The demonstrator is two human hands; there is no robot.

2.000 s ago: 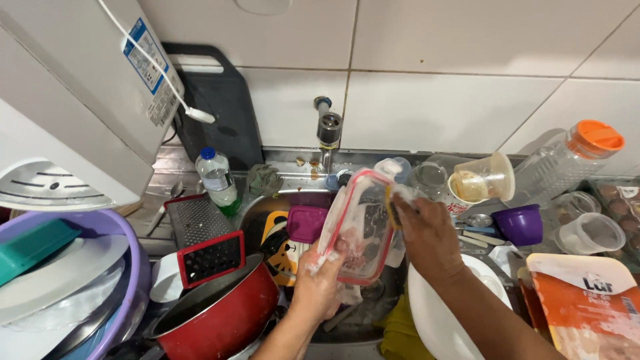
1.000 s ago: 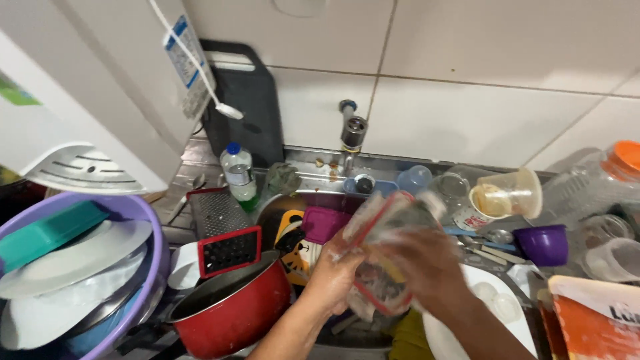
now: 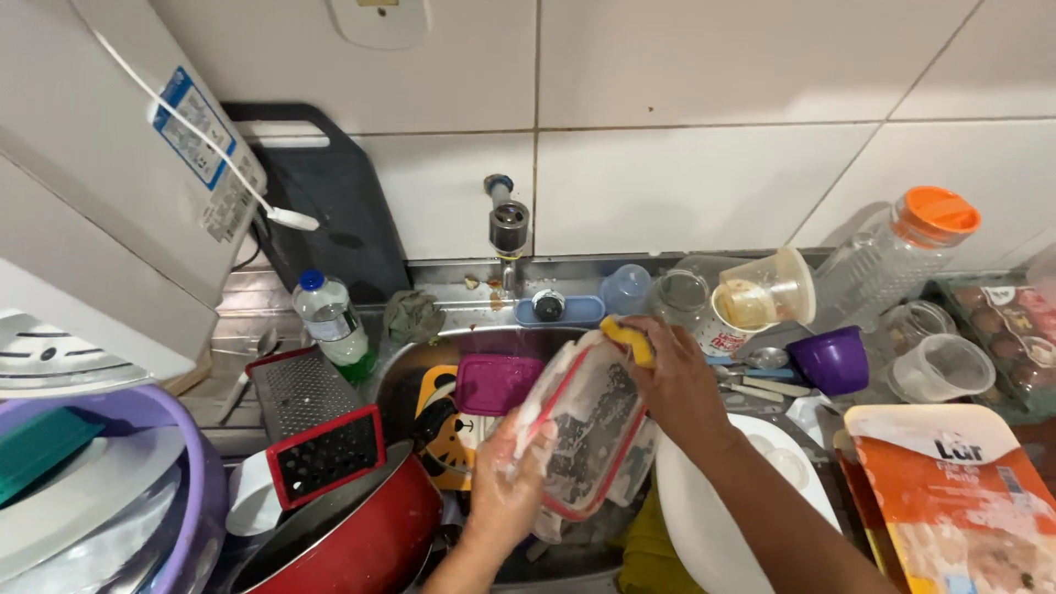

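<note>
My left hand (image 3: 513,483) grips the left edge of a clear plastic container lid with a red seal (image 3: 590,425), tilted above the steel sink (image 3: 396,363) and wet with suds. At its upper right corner, my right hand (image 3: 672,375) holds a yellow sponge (image 3: 629,340) against the rim. Behind the lid, a magenta plastic container (image 3: 497,384) and a tiger-face item (image 3: 445,437) lie in the basin. The faucet (image 3: 508,227) stands at the wall behind.
A red pot (image 3: 355,528), a grater (image 3: 318,412) and a purple basin of dishes (image 3: 198,487) stand left. Right are a white plate (image 3: 701,511), cutlery (image 3: 763,384), a purple cup (image 3: 832,360), an orange-lidded bottle (image 3: 895,256) and food packaging (image 3: 949,495). A soap bottle (image 3: 332,322) stands behind the grater.
The lid and both hands were blurred together a second ago; now the lid is tilted with its face showing, and my right hand with the sponge is at its upper right corner.
</note>
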